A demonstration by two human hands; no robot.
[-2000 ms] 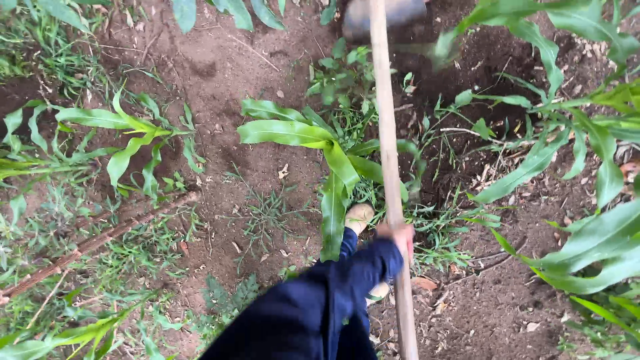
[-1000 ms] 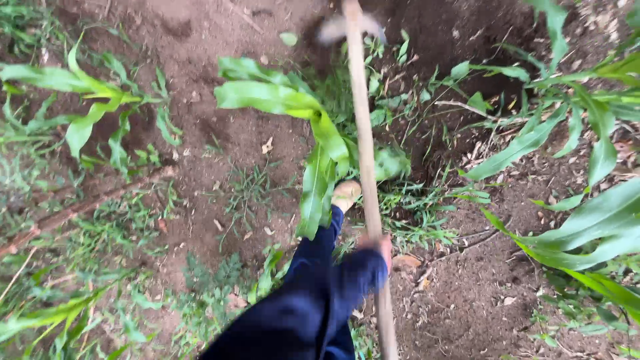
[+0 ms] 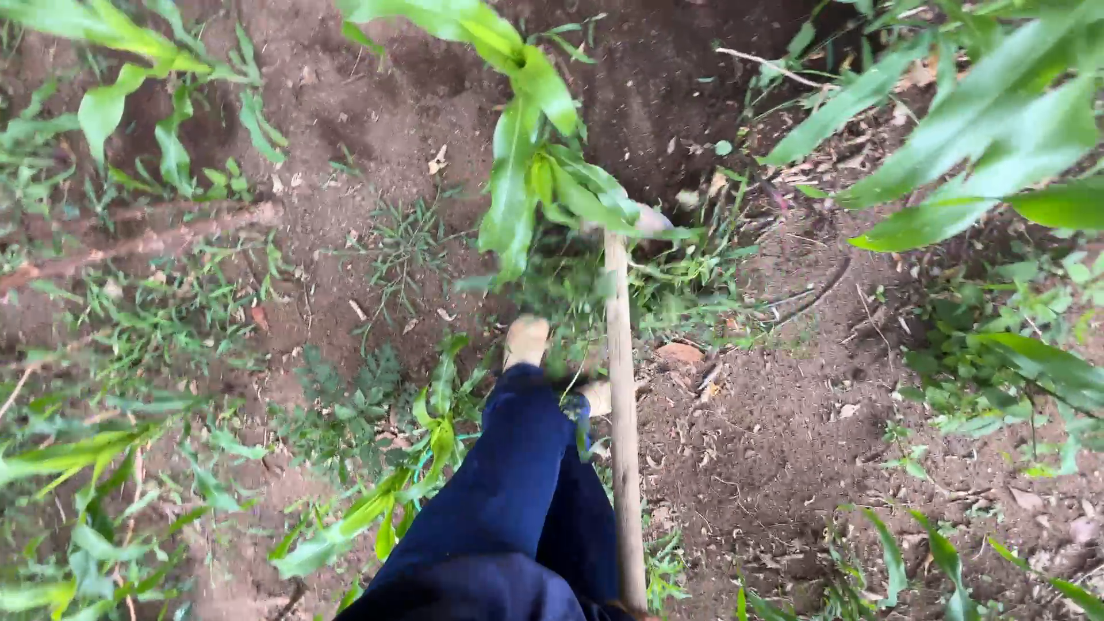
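Observation:
A long wooden handle (image 3: 623, 414) runs up from the bottom edge, right of my legs. Its metal hoe blade (image 3: 651, 222) lies low among weeds and cut grass (image 3: 681, 276), partly hidden by leaves of a young maize plant (image 3: 539, 164). Neither of my hands can be made out; at the handle's lower end, by the bottom edge, only a dark sleeve and a sliver of skin show. My feet, in tan shoes (image 3: 526, 341), stand just below the weeds, left of the handle.
Broad maize leaves (image 3: 975, 129) reach in from the upper right. More maize (image 3: 164, 69) grows at the upper left, and another plant (image 3: 440, 440) beside my left leg. A brown stick (image 3: 138, 246) lies on the soil at the left. Low weeds (image 3: 983, 345) cover the right side.
The hoe blade has come down from the top of the view towards my feet. The hand seen on the handle before is out of view at the bottom.

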